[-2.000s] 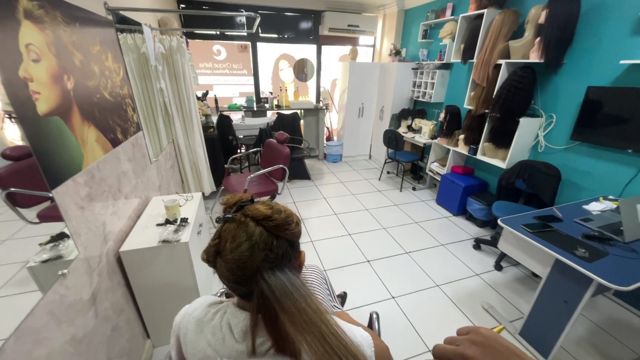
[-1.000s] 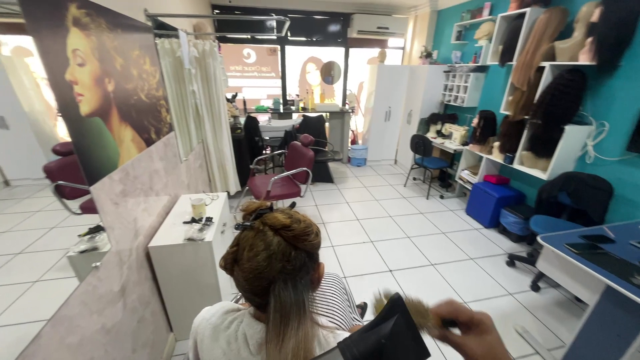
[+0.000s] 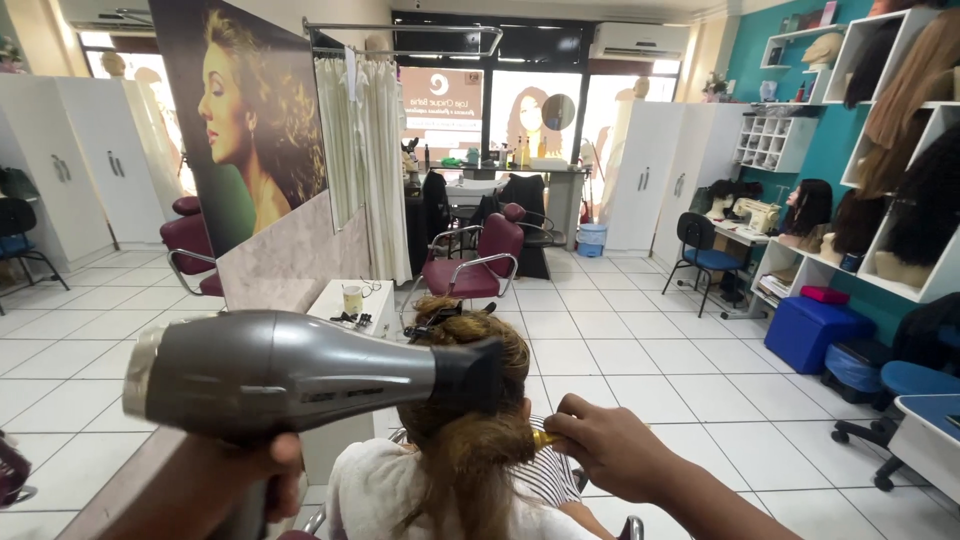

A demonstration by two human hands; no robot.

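Note:
A grey hair dryer (image 3: 292, 375) with a black nozzle is in my left hand (image 3: 262, 472), its handle gripped at the lower left. The nozzle points right, close to the back of a seated person's head (image 3: 487, 337). My right hand (image 3: 600, 450) holds the yellow handle of a hairbrush (image 3: 541, 439); the brush head is hidden in the lower hair (image 3: 476, 450). Black hair clips (image 3: 431, 322) hold the upper hair on top of the head. A white towel (image 3: 367, 480) lies over the person's shoulders, and striped cloth shows at the right.
A white cabinet (image 3: 319, 296) at the left bears a cup (image 3: 352, 298), glasses and black clips. A burgundy salon chair (image 3: 480, 259) stands ahead. At the right are a blue box seat (image 3: 817, 334), a blue table (image 3: 930, 412) and shelves with wigs. A mirror lines the left wall.
My left hand and the whole hair dryer have come into view. My right hand has moved left, to the hair, with the brush now in the strands. The view has turned left.

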